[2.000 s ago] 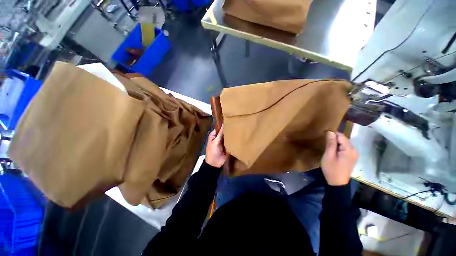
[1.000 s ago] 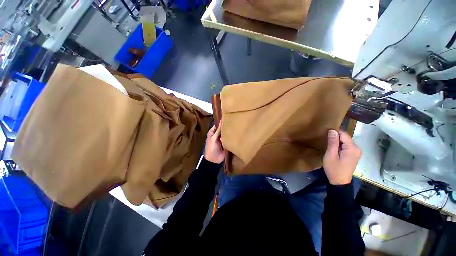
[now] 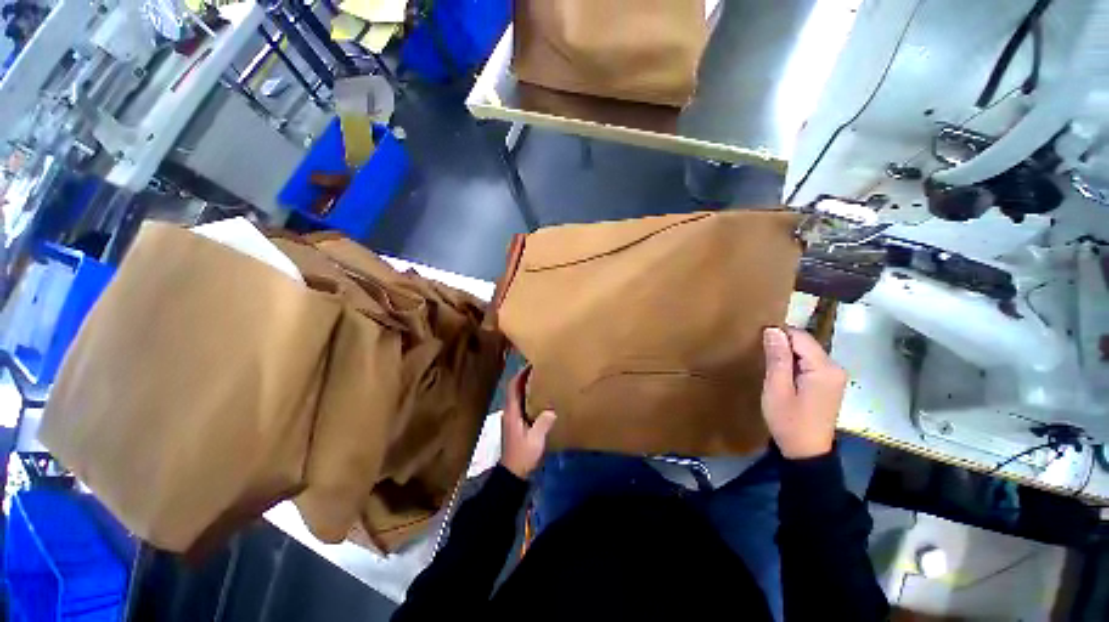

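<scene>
The tan-brown bag body (image 3: 657,316) hangs between my hands, its upper right corner at the presser foot and needle area (image 3: 839,221). A curved dark seam line runs along its top, and a darker rim shows at its left edge. My left hand (image 3: 525,428) holds its lower left edge, thumb on the front and fingers partly hidden behind. My right hand (image 3: 803,386) pinches its right edge below the needle area. The needle itself is too small to make out. The cylinder arm (image 3: 943,273) lies right of the bag.
A large heap of stacked brown work (image 3: 201,377) stands at my left. A second work pile (image 3: 608,49) lies on the side table (image 3: 632,131) beyond. Blue bins (image 3: 349,180) stand on the floor at the left. The white machine (image 3: 973,352) fills the right.
The view has shifted, so the scene sits lower and further left. My left hand has moved down along the bag's left edge. The bag lies flatter, and its lower seam line shows more clearly.
</scene>
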